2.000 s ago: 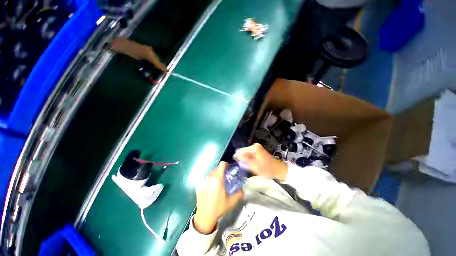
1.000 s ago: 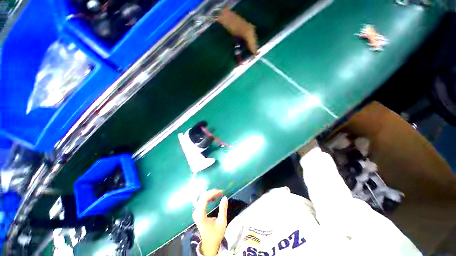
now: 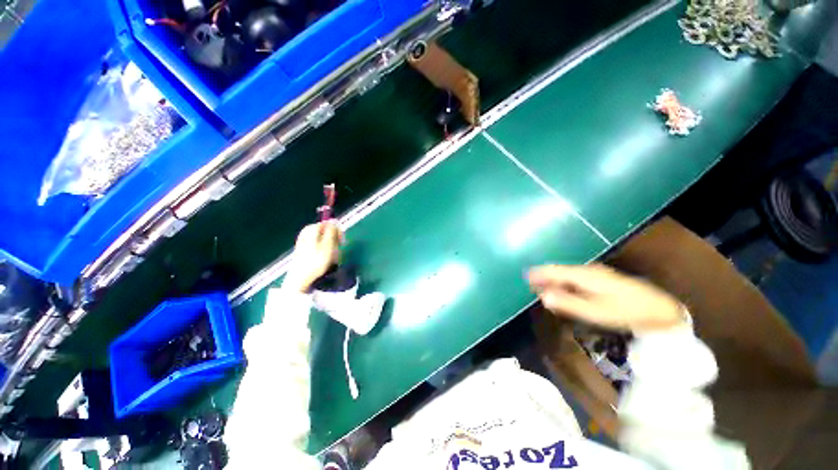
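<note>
A white housing [image 3: 360, 311] with a black ball head [image 3: 338, 277] lies on the green bench left of centre. Its white tail cable [image 3: 349, 365] hangs toward the bench's near edge. My left hand [image 3: 317, 252] is closed over the upper side of the ball head and pinches red wire leads [image 3: 328, 200], which stick out past the fingertips. The hand hides part of the ball. My right hand [image 3: 602, 296] is blurred, empty, with fingers stretched out, above the bench's near edge and the carton.
A small blue bin [image 3: 227, 335] holds black parts at left, with black rings [image 3: 202, 441] below it. Large blue bins [image 3: 207, 110] stand on the rack. A brown cardboard carton [image 3: 735, 303] is at right. Small coppery parts [image 3: 675, 112] and a metal pile [image 3: 730, 26] lie far right.
My left hand has moved up from the near edge onto the ball head and its leads, which now point away. My right hand has come up out of the carton area. The view has shifted left.
</note>
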